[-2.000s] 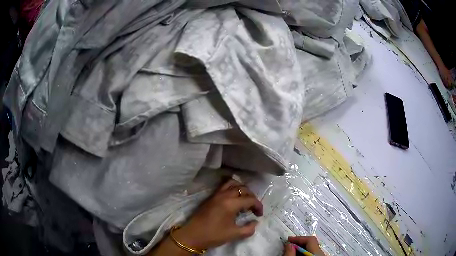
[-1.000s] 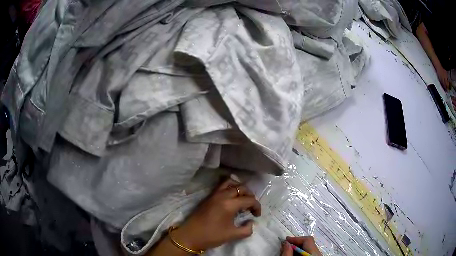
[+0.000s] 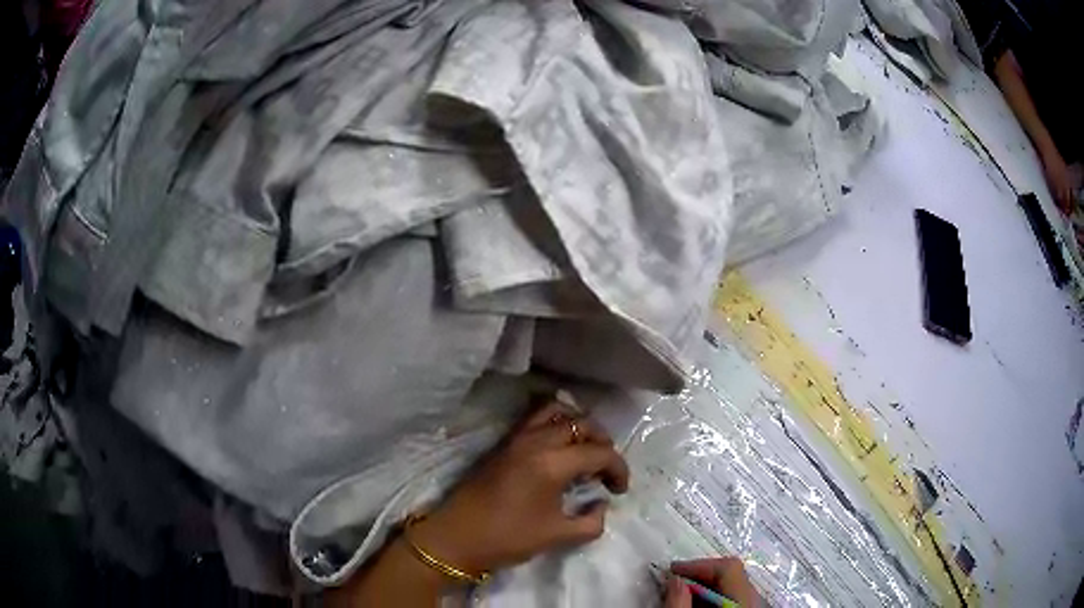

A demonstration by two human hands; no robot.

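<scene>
A pale grey patterned garment (image 3: pixel 583 570) lies flat at the near edge, under both hands. My left hand (image 3: pixel 529 487), with a ring and a gold bangle, pinches a fold of it between thumb and fingers. My right hand (image 3: pixel 719 582) is cut off by the bottom edge and holds a thin multicoloured pencil (image 3: pixel 701 589), its tip at the cloth. A large crumpled heap of grey garments (image 3: pixel 345 344) fills the left and middle. Clear shiny plastic film (image 3: pixel 737 475) over a lined sheet lies beside the garment.
A yellow strip (image 3: pixel 820 410) runs across the white table (image 3: pixel 856 285). A black smartphone (image 3: pixel 943 276) lies beyond it. A second dark oblong object (image 3: pixel 1045 240) is near the right edge. Another person's arm (image 3: pixel 1034 119) shows at the upper right.
The whole view has shifted slightly, so the heap and phone sit a little higher. The pencil tip appears slightly further left. Both hands keep their hold.
</scene>
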